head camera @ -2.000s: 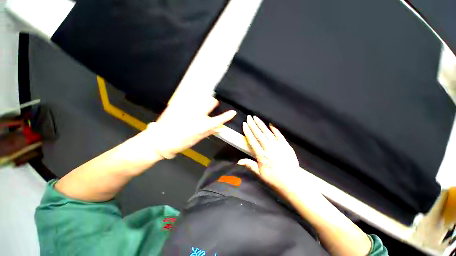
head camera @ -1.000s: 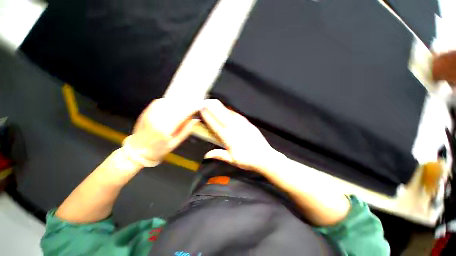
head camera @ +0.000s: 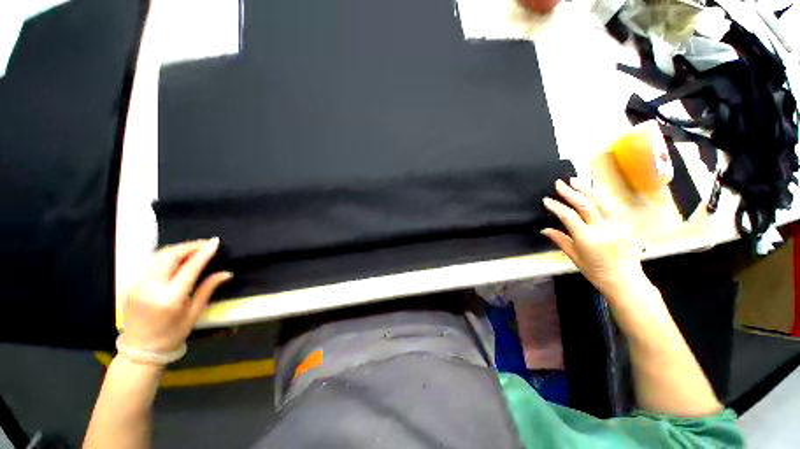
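A large matt black panel [head camera: 368, 114] with square notches at its far corners lies on the white table [head camera: 412, 282]. A black strip-like fold [head camera: 368, 215] runs along the panel's near side, close to the table's front edge. My left hand [head camera: 175, 285] is at the near left corner, thumb and forefinger close to the black material; whether they pinch it is unclear. My right hand [head camera: 596, 232] is at the near right corner, fingers spread, fingertips at the material's edge.
Another black panel [head camera: 61, 175] lies at the left and hangs over the table edge. An orange-yellow glue bottle [head camera: 642, 162] lies at the right. Beyond it are a tangled heap of black scraps [head camera: 754, 114] and pale crumpled paper [head camera: 702, 53]. A reddish cup [head camera: 537, 4] shows at the top edge.
The view has turned, so the panel now lies nearly square in front of me. My hands, close together at the panel's left end before, are now apart at its two near corners.
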